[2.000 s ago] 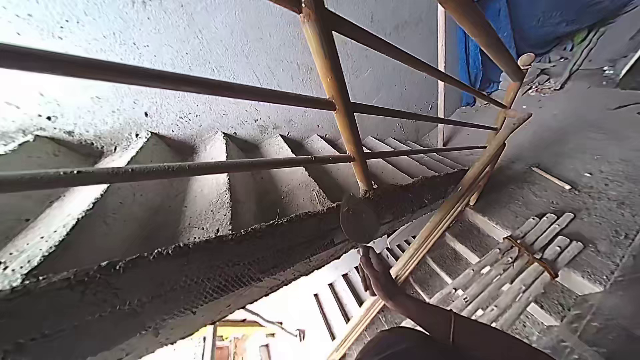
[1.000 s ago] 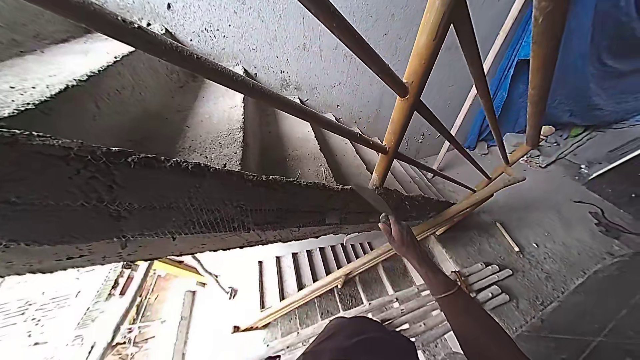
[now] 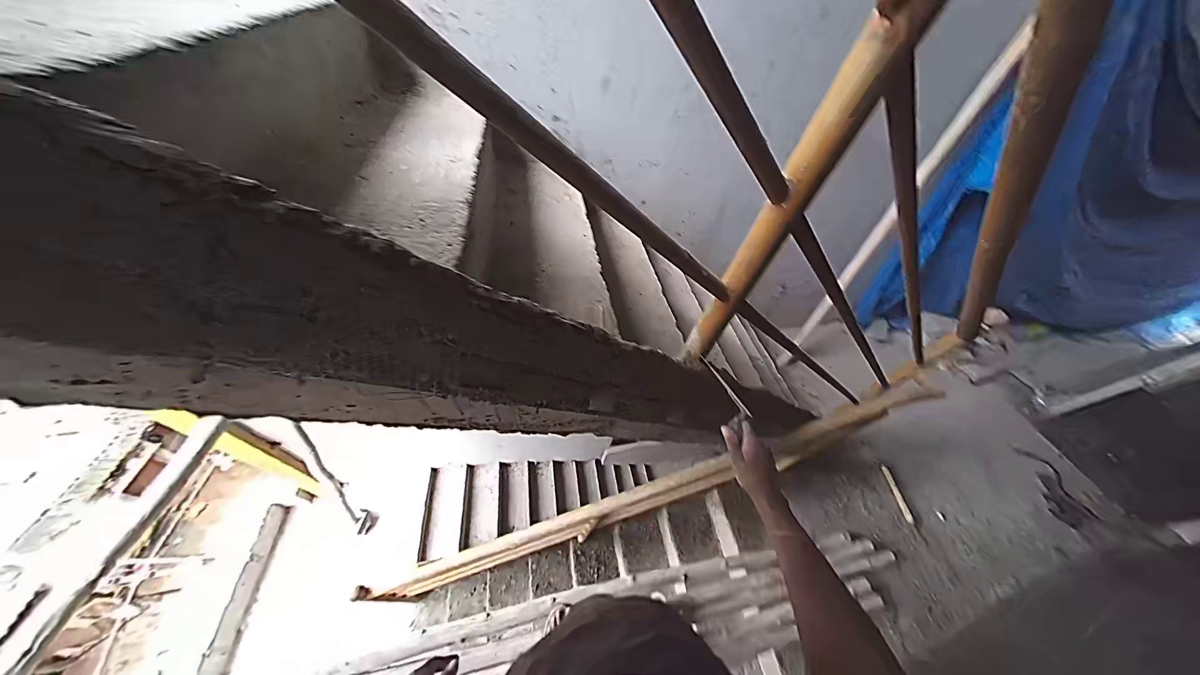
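My right hand (image 3: 750, 455) reaches up from the bottom right, its fingers closed on a trowel (image 3: 729, 389). The trowel's thin metal blade is seen nearly edge-on against the side of the concrete stair stringer (image 3: 422, 328), just below the foot of a yellow-brown railing post (image 3: 806, 178). Dark, rough mortar covers the stringer's side, and its upper edge is ragged. Concrete steps (image 3: 553, 225) run behind it. My left hand cannot be made out; a small dark shape at the bottom edge is too unclear to name.
Railing bars (image 3: 553, 150) slant across the stairs. Below run a long wooden pole (image 3: 562, 530), a lower flight (image 3: 497, 502) and several stacked poles (image 3: 834, 572). A blue tarpaulin (image 3: 1125, 206) hangs at the right. A drop opens at lower left; a dark rounded shape is at bottom centre.
The view has shifted and turned. The trowel, which showed its broad face at the stringer two seconds ago, now appears nearly edge-on, near the railing post's foot. My right hand still holds it.
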